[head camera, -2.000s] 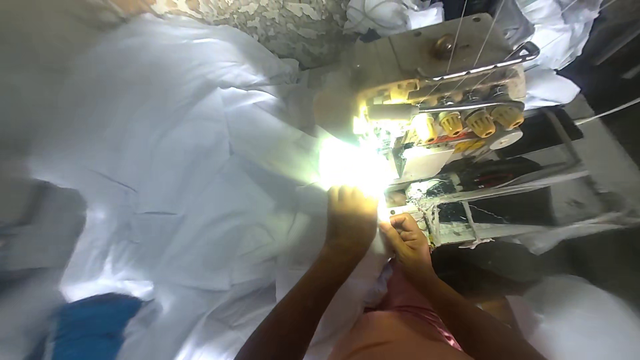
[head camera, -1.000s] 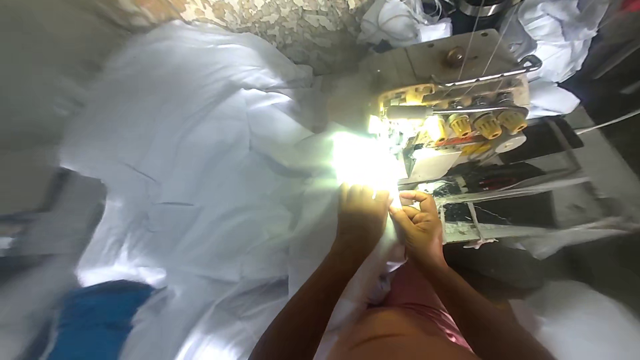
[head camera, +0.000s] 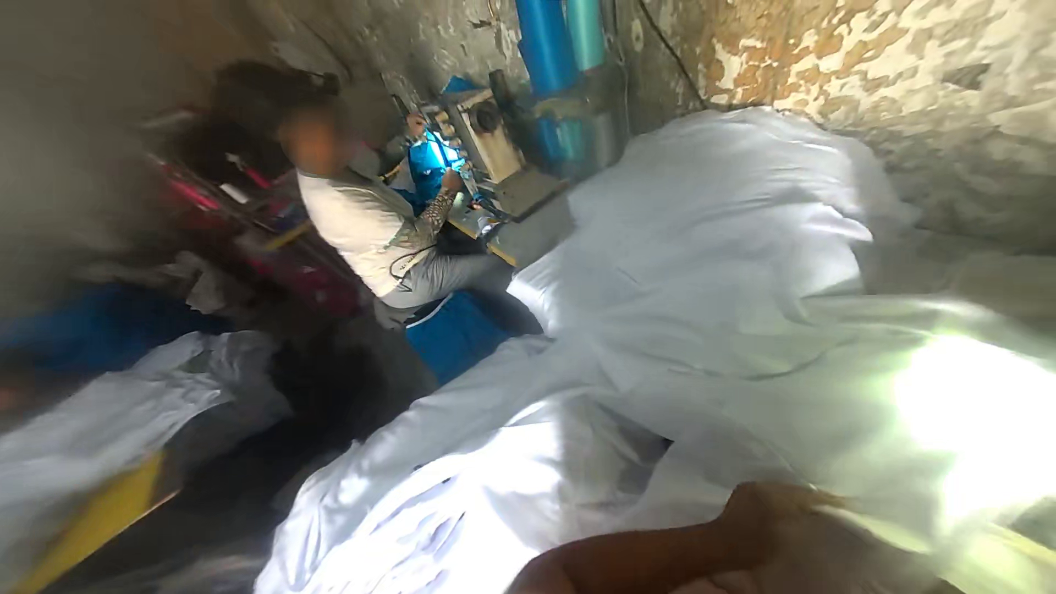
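Observation:
A large heap of white fabric (head camera: 709, 247) spreads from the wall side down to the lower edge of the view. My left hand (head camera: 833, 528) is blurred at the lower right, on or just over the fabric beside a patch of very bright light; whether its fingers grip the cloth cannot be told. The forearm comes in from the bottom edge. My right hand is out of the frame. The sewing machine by my hands is also outside the view.
At the upper left a person (head camera: 363, 223) sits at another sewing machine (head camera: 491, 140) with blue cloth. Blue rolls (head camera: 546, 49) stand by the peeling wall (head camera: 866, 58). A blue cloth item (head camera: 454, 334) lies beside the fabric heap. More white cloth (head camera: 124, 412) is at the left, over something yellow (head camera: 99, 520).
The view has swung far to the left, bringing the seated person into sight. My right hand and the near sewing machine, both seen earlier, have left the frame.

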